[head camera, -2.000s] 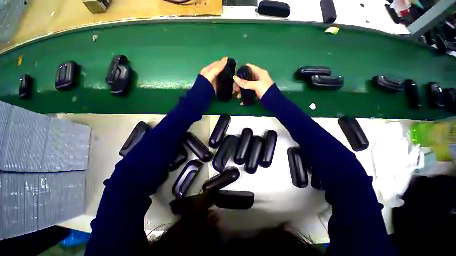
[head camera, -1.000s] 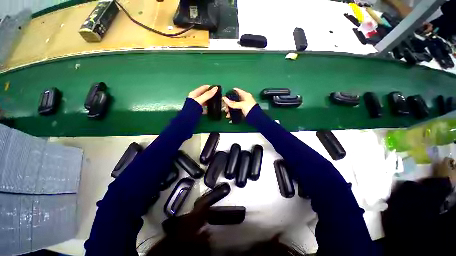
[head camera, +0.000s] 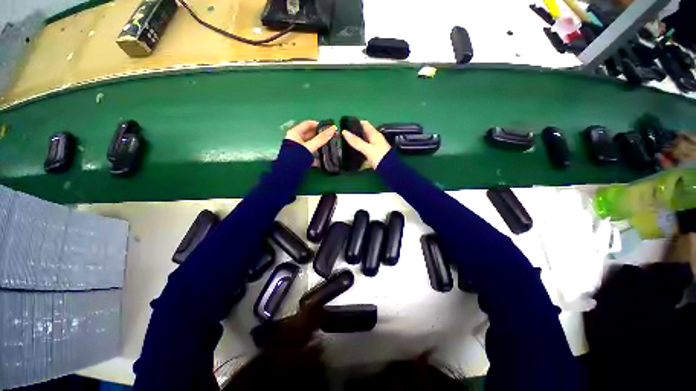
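Observation:
My left hand (head camera: 307, 137) holds a black plastic housing (head camera: 330, 150) upright over the green conveyor belt (head camera: 229, 99). My right hand (head camera: 371, 143) holds a second black housing (head camera: 351, 145) close beside it. The two housings stand side by side, with a narrow gap or contact I cannot tell apart. Just right of my right hand a pair of black housings (head camera: 417, 143) lies on the belt. Several loose housings (head camera: 374, 248) lie on the pale table (head camera: 404, 305) between my forearms.
Grey ribbed stacks (head camera: 61, 298) stand at left. More housings (head camera: 124, 149) lie along the belt. A patterned box (head camera: 146, 29) and a black fixture with a cable (head camera: 296, 14) are beyond it. White wrap (head camera: 568, 252), a yellow-green bag (head camera: 649, 202) and another person's hand (head camera: 671, 156) are at right.
The view has shifted, and the belt housings show further left. The housing in my left hand has turned to show its rimmed side. Another person's hand now shows at the belt's right end.

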